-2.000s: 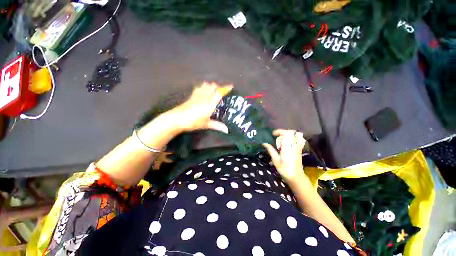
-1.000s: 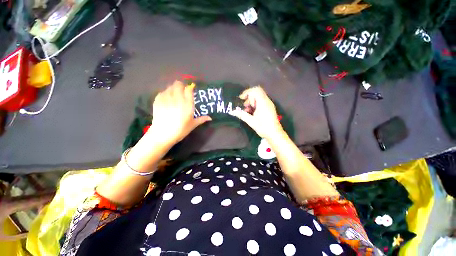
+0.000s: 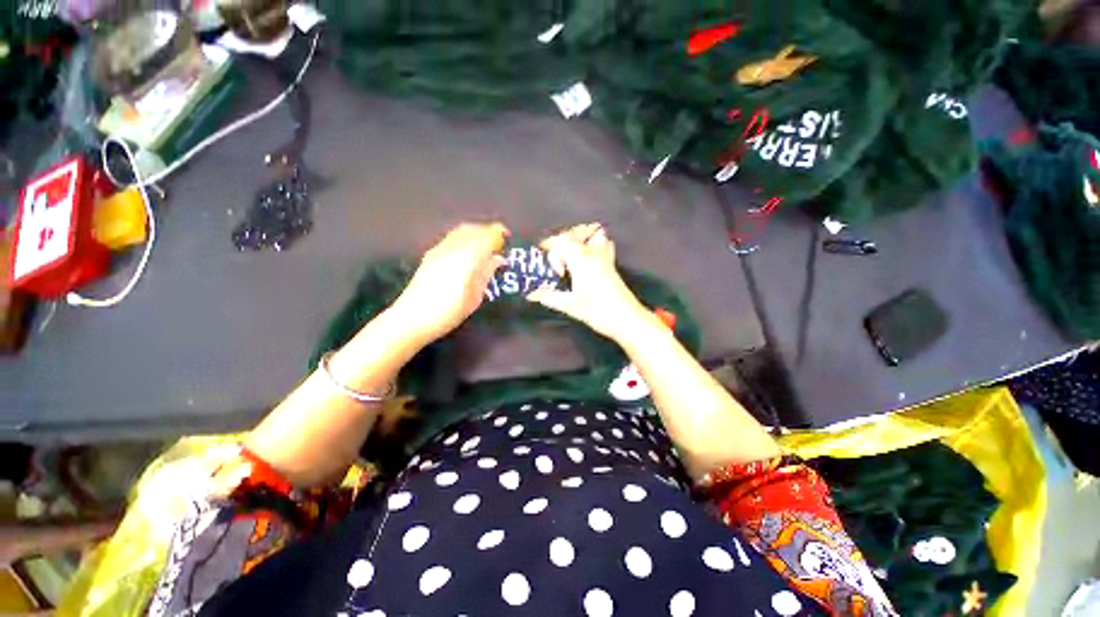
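A fluffy dark green garment lies in a ring shape at the table's edge against my lap. White "MERRY CHRISTMAS" lettering curves along its top, partly covered by my fingers. A white round snowman piece shows on it by my right wrist. My left hand grips the garment at the left end of the lettering, a small yellow-orange cap on one finger. My right hand pinches at the lettering's right part, fingertips together. A needle cannot be made out.
Heaped green garments lie at the back and right. A red-and-white box with a white cable and a black bead cluster are left. A black flat object and small dark tool lie right. A yellow sack holds green garments.
The garment has turned so its lettering faces me and the snowman piece shows. My right hand has moved left and up onto the lettering, and both hands are now closer together.
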